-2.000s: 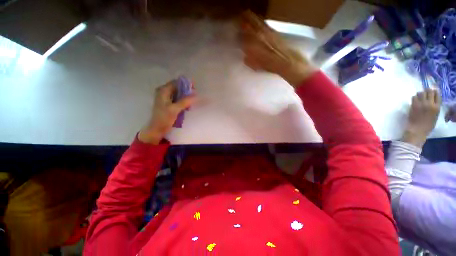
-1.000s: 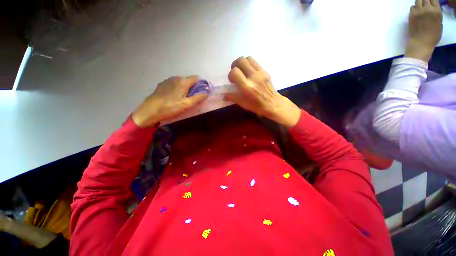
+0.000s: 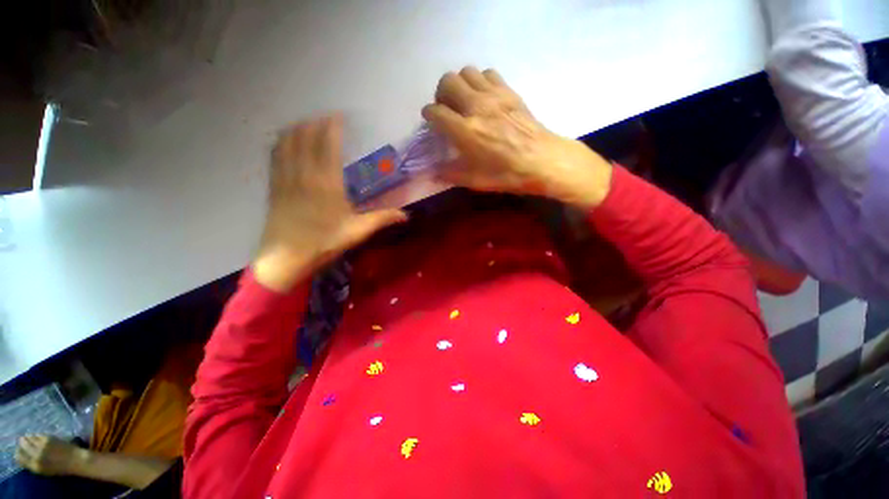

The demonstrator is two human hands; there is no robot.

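Observation:
A small pack (image 3: 374, 173) with a dark blue card and an orange-red mark lies at the near edge of the white table (image 3: 185, 185). Light-purple cord strands (image 3: 421, 153) show at its right end, with clear film around them. My right hand (image 3: 492, 136) is closed on the right end of the pack. My left hand (image 3: 310, 190) is open beside the pack's left end, fingers apart and blurred, thumb just below the pack. Whether the left thumb touches the pack is hard to tell.
A co-worker's white sleeve (image 3: 824, 83) and lilac garment (image 3: 804, 200) are at the upper right. Another person's hand (image 3: 47, 454) shows at the lower left, near yellow cloth (image 3: 146, 414). Checked floor (image 3: 829, 331) and dark film-wrapped material (image 3: 846, 439) are at the lower right. A dark shape covers the upper left.
My left hand has let go of the purple coil and opened. The pack now shows its blue card face between my hands. My right hand still grips its right end. The view has shifted.

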